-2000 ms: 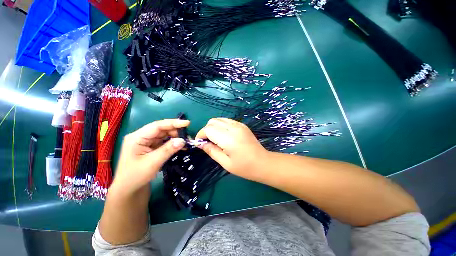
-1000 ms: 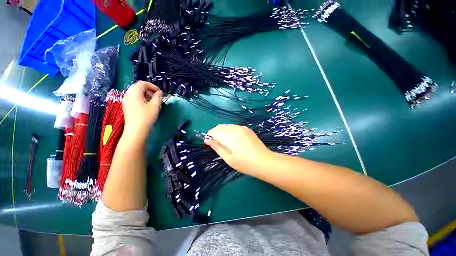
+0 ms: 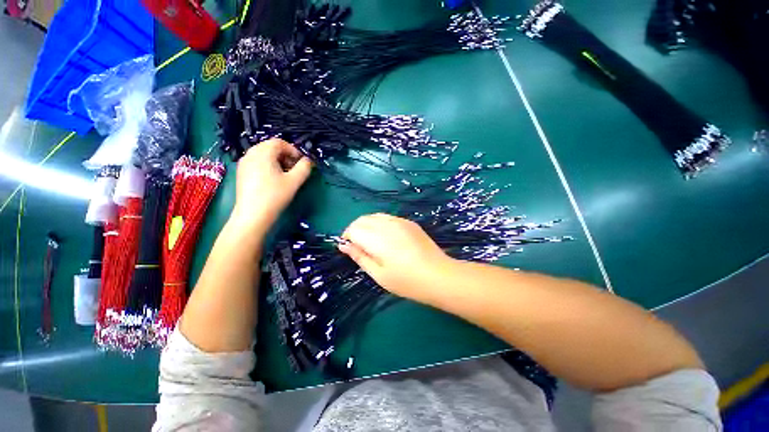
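My left hand [image 3: 274,173] is at the lower edge of the upper heap of black connector housings [image 3: 244,110], fingers curled; what is between the fingers is hidden. My right hand [image 3: 384,249] pinches a thin lead wire whose pale tip [image 3: 334,239] points left. It is above the lower group of black wires [image 3: 358,291]. Part-assembled harnesses with black housings [image 3: 291,304] lie in a column left of my right hand. Loose wires with silvery terminals [image 3: 485,215] fan out beyond it to the right.
Red wire bundles [image 3: 190,228] and a black bundle [image 3: 152,245] lie at left, below clear bags [image 3: 164,126] and a blue bin [image 3: 88,59]. A red tool [image 3: 184,23] is at the back left. A tied black sheaf [image 3: 628,84] lies at the back right.
My left hand left my right hand, went up to the housing heap, then moved slightly right along its edge. My right hand stays near its place, with a wire tip showing.
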